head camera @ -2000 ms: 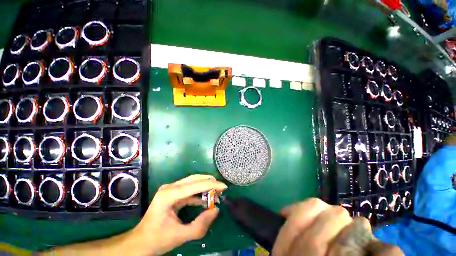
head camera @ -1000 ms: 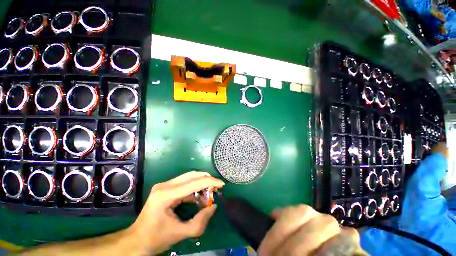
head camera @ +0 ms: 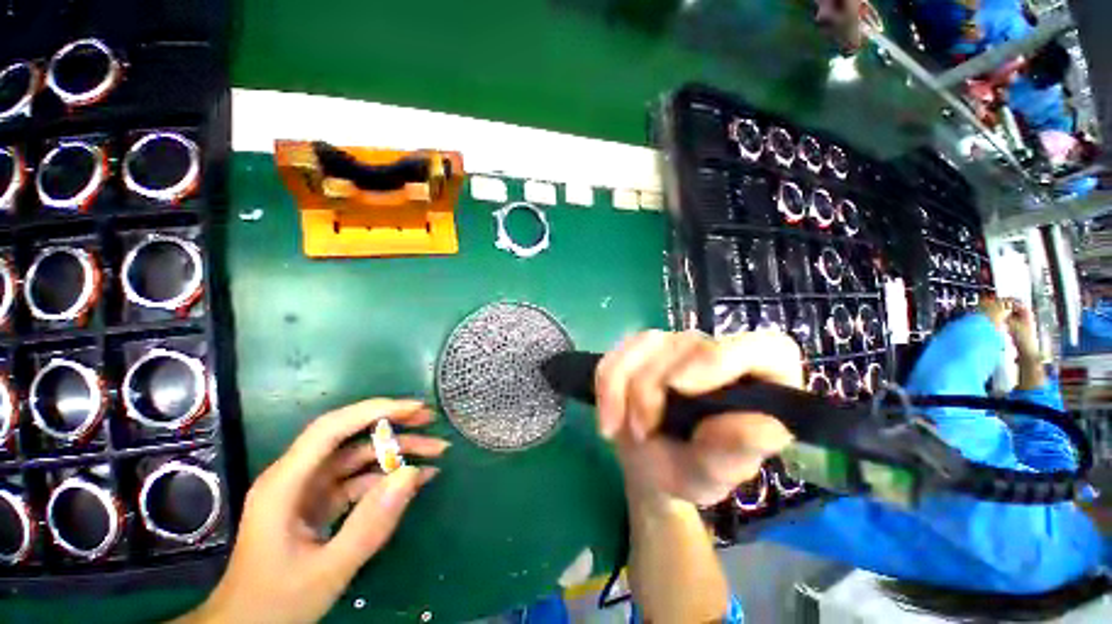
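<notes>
My left hand [head camera: 335,494] holds a small watch case [head camera: 387,446] edge-on between thumb and fingers, at the lower left of the green bench; most of it is hidden by the fingers. My right hand [head camera: 695,414] grips a thick black electric screwdriver [head camera: 780,408]. Its front end is over the right part of the round grey screw dish [head camera: 500,378]; the bit is too small to make out. The dish lies flat, its surface densely dotted.
An orange fixture [head camera: 381,232] stands at the back, with a silver ring [head camera: 522,228] beside it. A black tray of watch cases [head camera: 112,329] is at left, another black tray [head camera: 744,274] at right. A person in a blue sleeve [head camera: 951,366] is at far right, near the black cord.
My right hand has brought the screwdriver from beside the watch case up and right to the screw dish. My left hand still holds the case. The view has shifted right.
</notes>
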